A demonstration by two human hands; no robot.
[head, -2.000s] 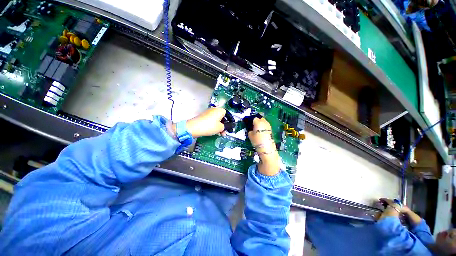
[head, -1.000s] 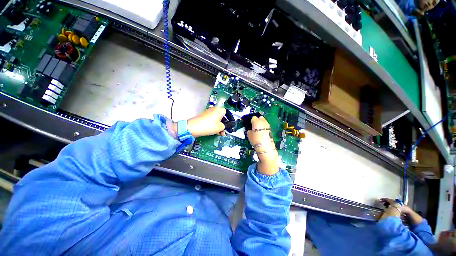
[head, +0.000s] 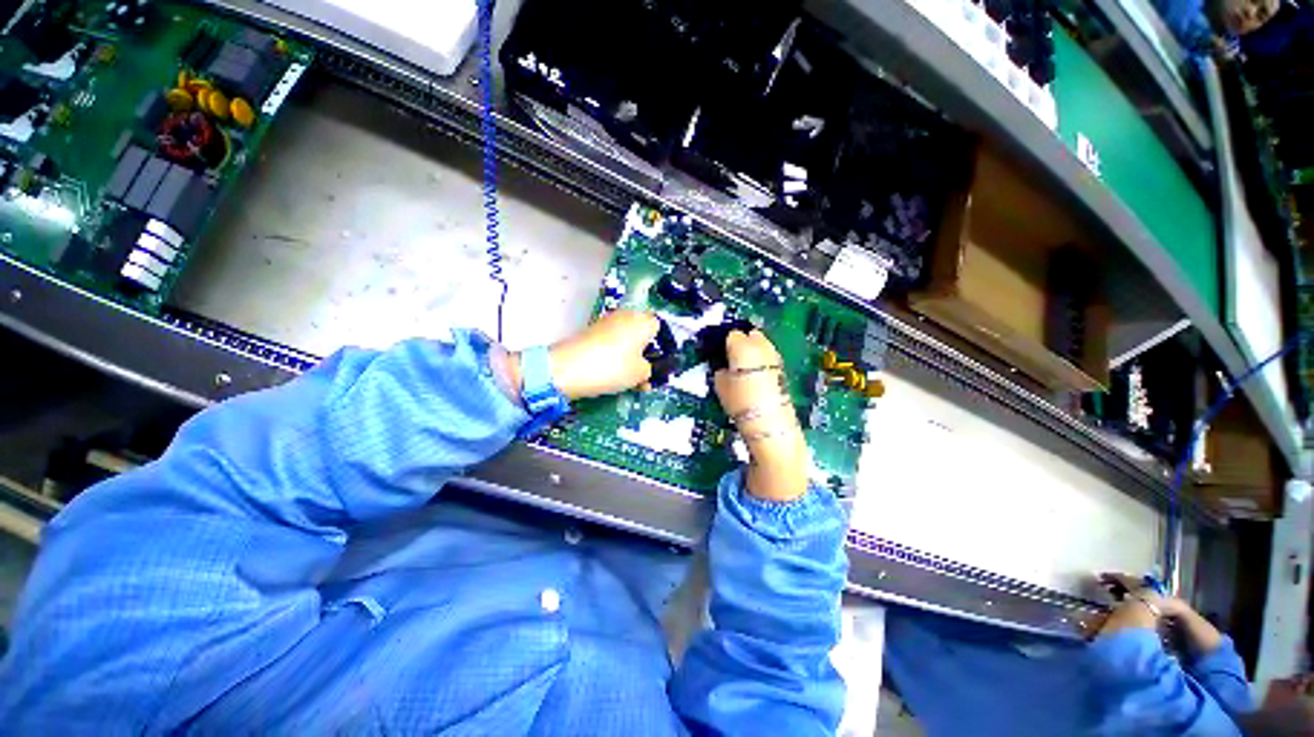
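A green circuit board (head: 627,432) lies between the conveyor rails in front of me. It carries dark round parts, white areas and yellow-orange parts (head: 850,377) near its right end. My left hand (head: 613,353), with a blue strap (head: 539,383) at the wrist, is over the middle of the board. My right hand (head: 755,392) is just right of it, also over the board. Black covers or parts are at the fingertips of both hands. The fingertips point at each other with a small gap between. I cannot tell whether either hand holds a part.
Another filled board (head: 87,187) lies on the line at the left. Black bins (head: 749,115) and a cardboard box (head: 1009,259) stand behind the rear rail. A blue coiled cord (head: 492,173) hangs left of my hands. Another person's hands (head: 1146,598) are at the rail, far right.
The view has shifted slightly. Both hands stay over the same part of the board, with only small finger movement.
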